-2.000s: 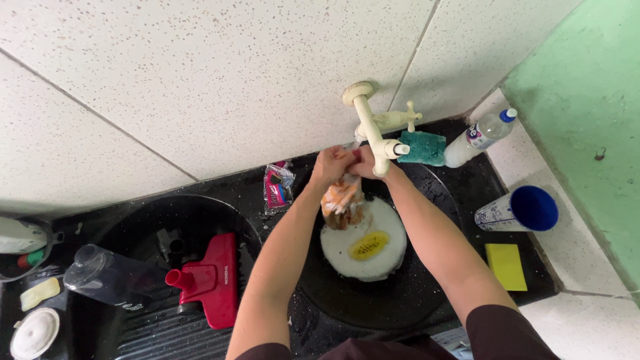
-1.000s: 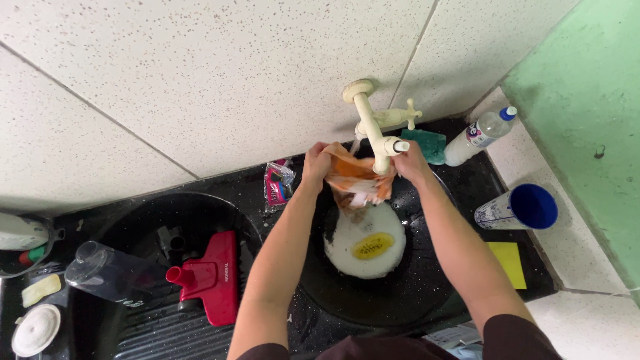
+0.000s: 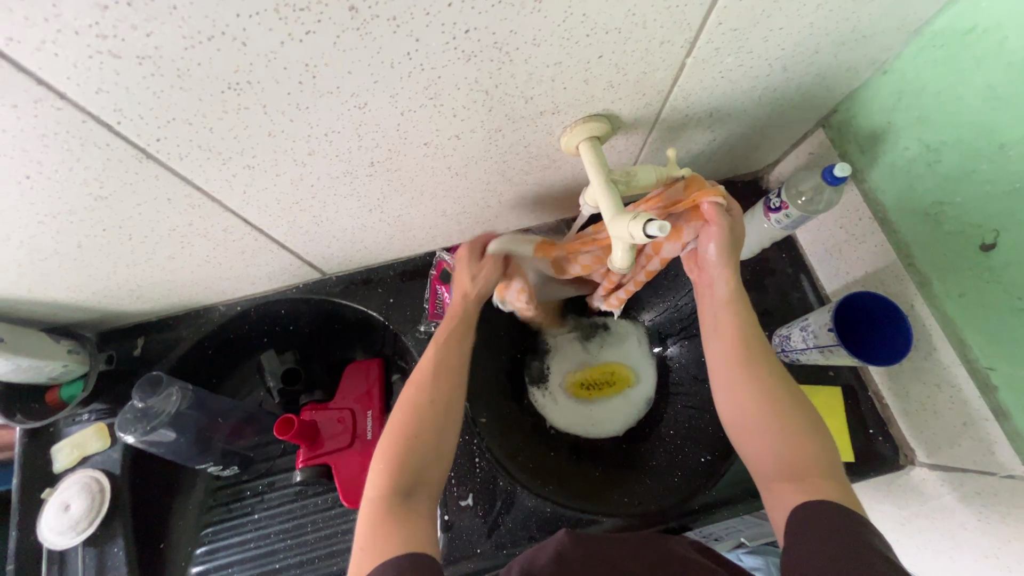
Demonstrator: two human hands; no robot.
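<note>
An orange-and-white checked cloth [image 3: 576, 254] stretches between my two hands, wet and soapy, behind and under the cream plastic tap [image 3: 612, 204]. My left hand [image 3: 478, 268], somewhat blurred, grips its left end; my right hand [image 3: 716, 236] holds the bunched right end near the tap's handle. Loose folds hang over the round black sink basin [image 3: 592, 488]. Below them, white foam [image 3: 552, 408] with a yellow oval sponge [image 3: 600, 380] in its middle lies in the basin.
Left of the basin are a red vacuum floor nozzle [image 3: 344, 432], a clear plastic container [image 3: 184, 420] and a white round lid [image 3: 74, 509]. On the right stand a clear bottle [image 3: 796, 204], a blue-lined cup [image 3: 816, 332] and a yellow sponge cloth [image 3: 834, 416].
My hands, close together two seconds ago, have moved apart. The cloth, bunched between them earlier, is now spread wider, and my right hand has moved right past the tap.
</note>
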